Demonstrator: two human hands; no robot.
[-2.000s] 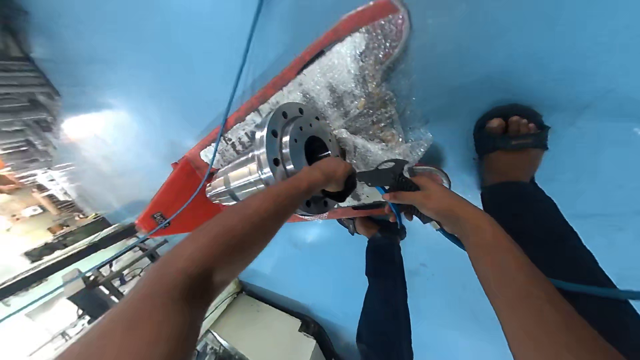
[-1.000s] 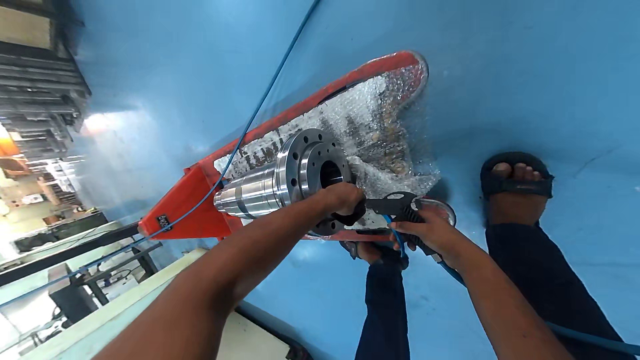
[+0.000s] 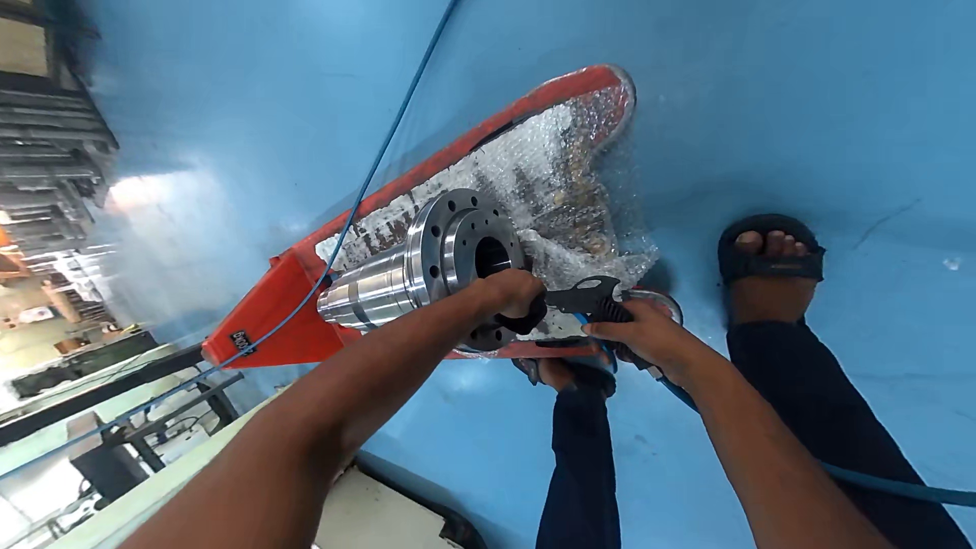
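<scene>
A shiny machined metal spindle with a drilled flange and an open bore lies tilted on a red pallet jack. My left hand is closed around a black object, possibly a cloth, at the flange's near edge, just below the bore. To the right, my right hand grips a black air blow gun, its front end against or close to the left hand. A blue hose runs from the gun past my right forearm. My left fingers are partly hidden.
Crumpled bubble wrap covers part of the pallet jack's forks. Another blue hose crosses over the jack. My sandalled foot stands on the blue floor at the right. A pale cabinet is at the bottom, with stacked metal bars at the far left.
</scene>
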